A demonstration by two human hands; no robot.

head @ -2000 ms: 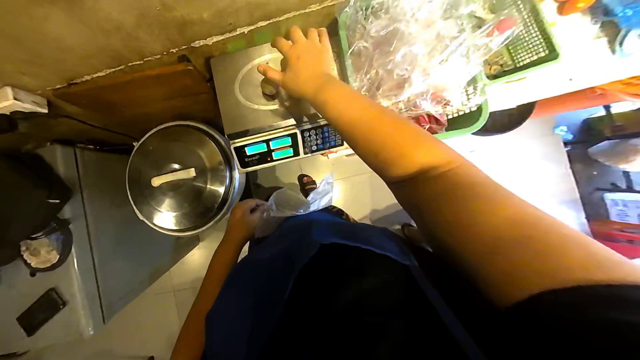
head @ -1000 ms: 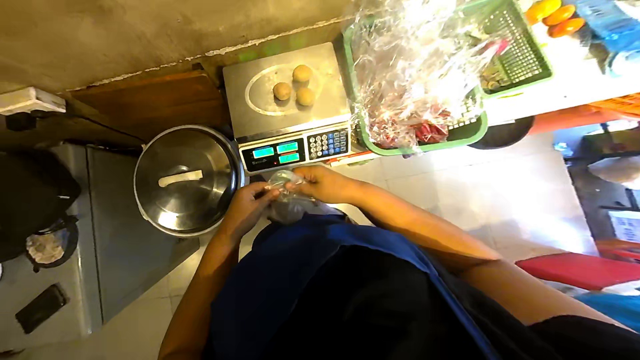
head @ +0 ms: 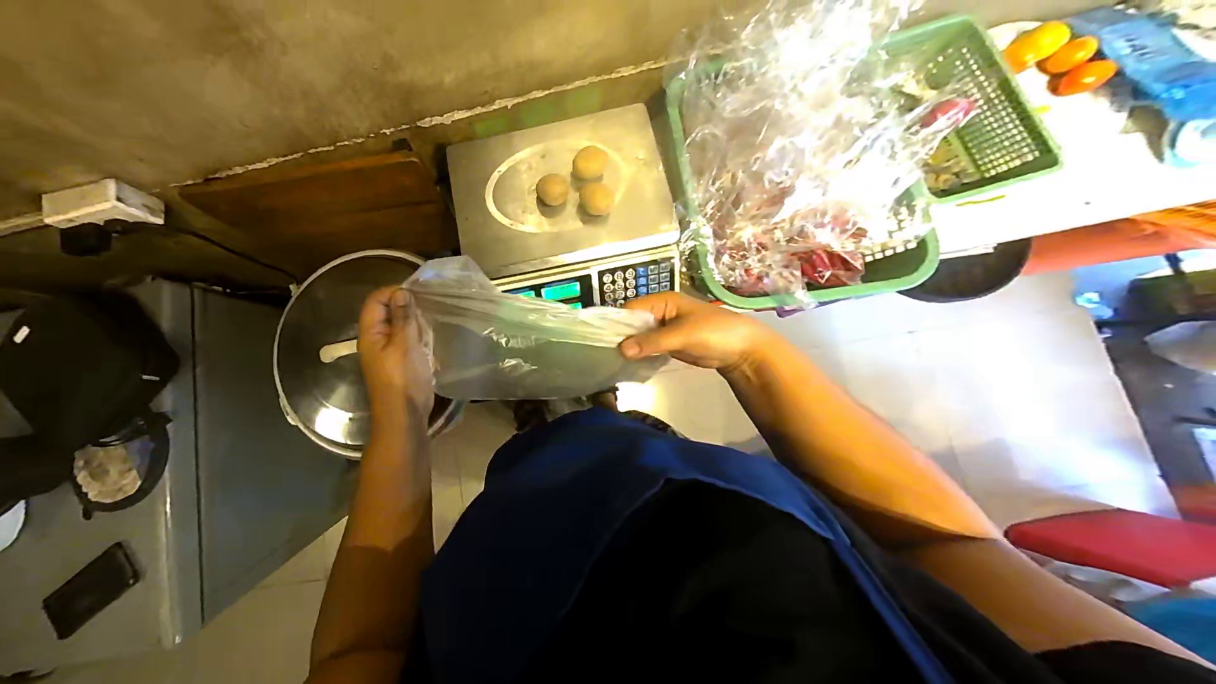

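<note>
My left hand (head: 394, 347) and my right hand (head: 692, 332) hold a clear plastic bag (head: 532, 351) stretched between them, in front of a digital weighing scale (head: 541, 237). The bag hides part of the scale's lit display. On the scale's metal plate sit three round brown balls (head: 590, 162), close together. What they are made of cannot be told.
A lidded metal pot (head: 328, 399) stands left of the scale. To its right are a green plastic basket (head: 917, 275) heaped with clear plastic bags, a second green basket (head: 1031, 171) and orange fruits (head: 1085, 76). A phone (head: 91, 589) lies on the grey surface at far left.
My right hand was over the scale plate at first, then came down to the bag beside my left hand. Since then the hands have moved apart, spreading the bag between them.
</note>
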